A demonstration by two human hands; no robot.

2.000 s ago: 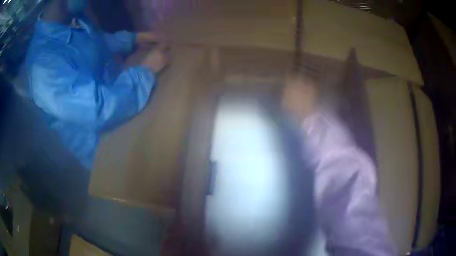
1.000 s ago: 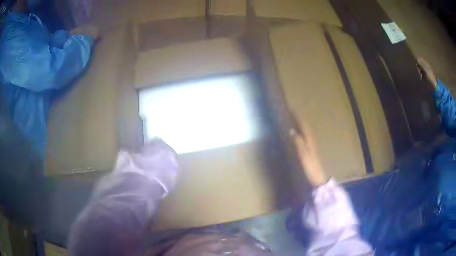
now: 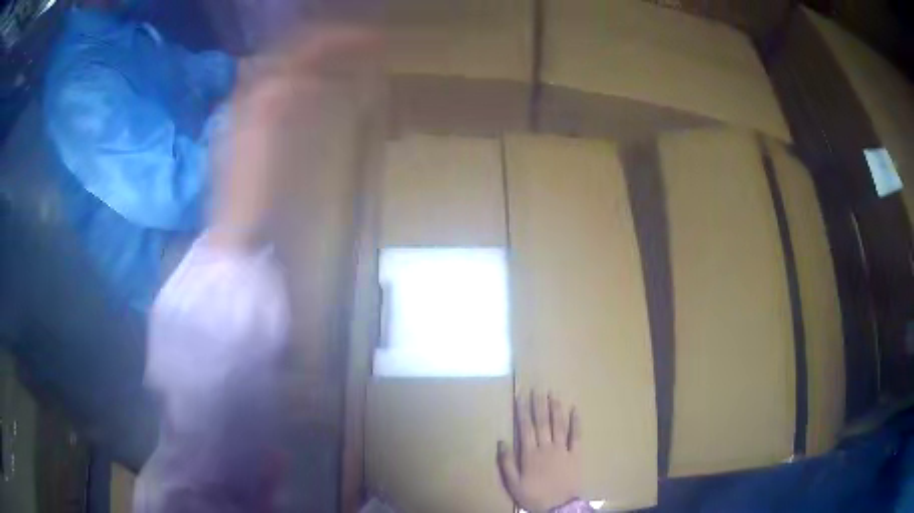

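Note:
A large brown carton lies in front of me. Its right long flap [image 3: 581, 301] is folded down over the right half, and short flaps [image 3: 441, 190] lie at the far and near ends. A glaring white foam sheet [image 3: 446, 313] shows in the gap between them. My right hand [image 3: 541, 456] lies flat on the near end of the right flap, fingers spread and empty. My left hand [image 3: 251, 150] is strongly blurred, raised over the left flap area; whether it touches or holds the flap is unclear.
A person in a blue smock [image 3: 120, 130] stands at the left. A closed carton with a dark seam [image 3: 727, 301] lies at the right, and more cartons [image 3: 641, 60] lie beyond. A carton with a white label [image 3: 883, 171] stands at the far right.
The right flap has come down over part of the foam. My right hand has moved onto it. My left hand has moved from the near end to the far left. The view has shifted.

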